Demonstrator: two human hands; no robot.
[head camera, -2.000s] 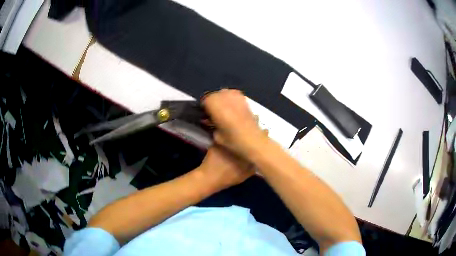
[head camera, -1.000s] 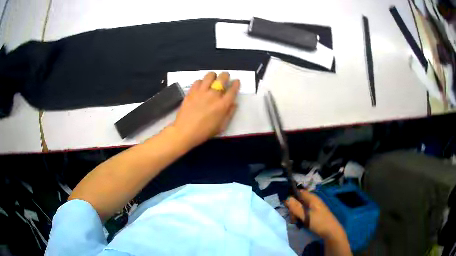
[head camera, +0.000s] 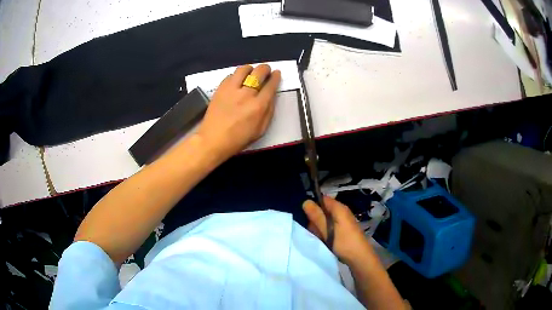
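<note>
My left hand (head camera: 238, 109), with a yellow ring, lies palm down on a white paper pattern (head camera: 287, 75), fingers slightly apart. The pattern lies at the near edge of the black cloth (head camera: 115, 79). A dark bar weight (head camera: 169, 126) sits diagonally by my left wrist, its upper end at the pattern. My right hand (head camera: 339, 227) grips the handles of the shears (head camera: 309, 145), seen edge-on. Their blades point up along the pattern's right end. Whether the blades are parted or touch the cloth is unclear. A second pattern (head camera: 260, 21) lies farther back under another bar weight (head camera: 327, 11).
The white table's red edge (head camera: 387, 124) runs across in front of me. A narrow dark strip (head camera: 445, 45) lies at the right, with papers and pieces (head camera: 520, 36) at the far right. Below are a blue plastic stool-like object (head camera: 433, 230) and paper scraps.
Two seconds ago both hands were together at the shears. Then my left hand came onto the pattern and my right hand held the shears apart. The shears have since moved left to the pattern's right end.
</note>
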